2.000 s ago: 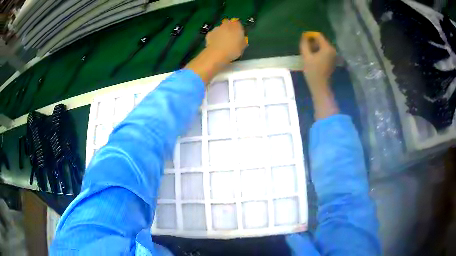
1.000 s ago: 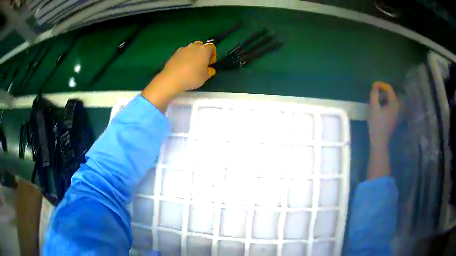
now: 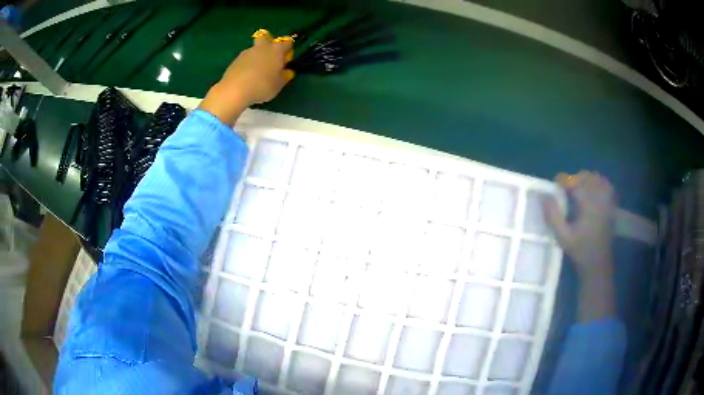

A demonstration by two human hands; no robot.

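My left hand (image 3: 262,68), with yellow finger cots, reaches over the green conveyor and grips a fanned bunch of black watches (image 3: 328,55). Their straps point right and are blurred. My right hand (image 3: 587,212), also with a yellow cot, is at the upper right corner of the white compartment tray (image 3: 513,235). Its thumb lies over the tray's corner and its fingers are bent; whether it grips the rim is unclear. The tray's visible pockets hold no watches.
Piles of black watches (image 3: 108,146) lie left of the tray on the green bench. More watches (image 3: 171,33) lie spaced along the conveyor (image 3: 494,100) at upper left. A brown cardboard box (image 3: 50,270) stands low left. Greyish plastic sheets (image 3: 683,270) are at the right edge.
The view has shifted. My left hand has moved left along the conveyor with the bunch. My right hand has come from beyond the tray's right side to its corner, with its fingers more spread.
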